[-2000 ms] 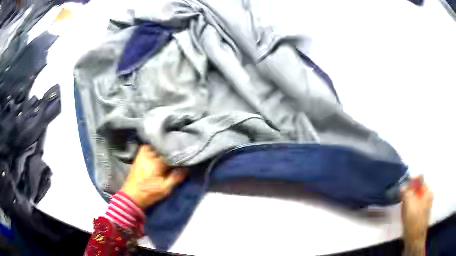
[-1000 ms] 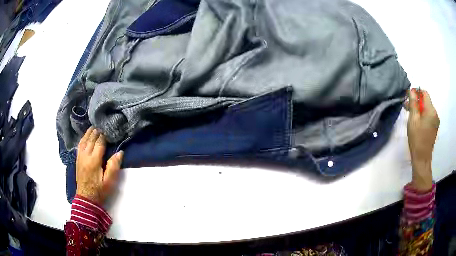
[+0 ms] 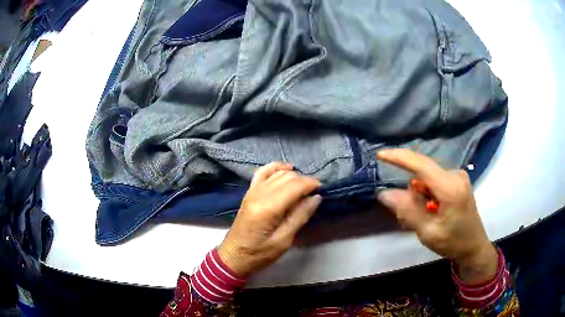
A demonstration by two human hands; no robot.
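The denim jacket point(image 3: 372, 80) lies spread with its grey-blue inside up and a dark blue band along its near edge. The pointed collar point(image 3: 127, 217) sticks out at the near left. My left hand point(image 3: 269, 217) pinches the near edge of the jacket at the centre. My right hand point(image 3: 433, 210) holds the orange-red thread snips point(image 3: 425, 194) in its palm, with thumb and index finger apart beside the band; the thumb is blurred. The blades of the snips are not visible.
The white table point(image 3: 217, 260) has a curved near edge. Dark garments point(image 3: 25, 198) with small metal dots are heaped at the far left. A small tan piece point(image 3: 42, 48) lies at the upper left. One metal button point(image 3: 470, 166) shows at the jacket's right edge.
My left hand has moved right from the collar end to the middle of the near edge. My right hand has moved left from the jacket's right edge. The band is now partly folded under.
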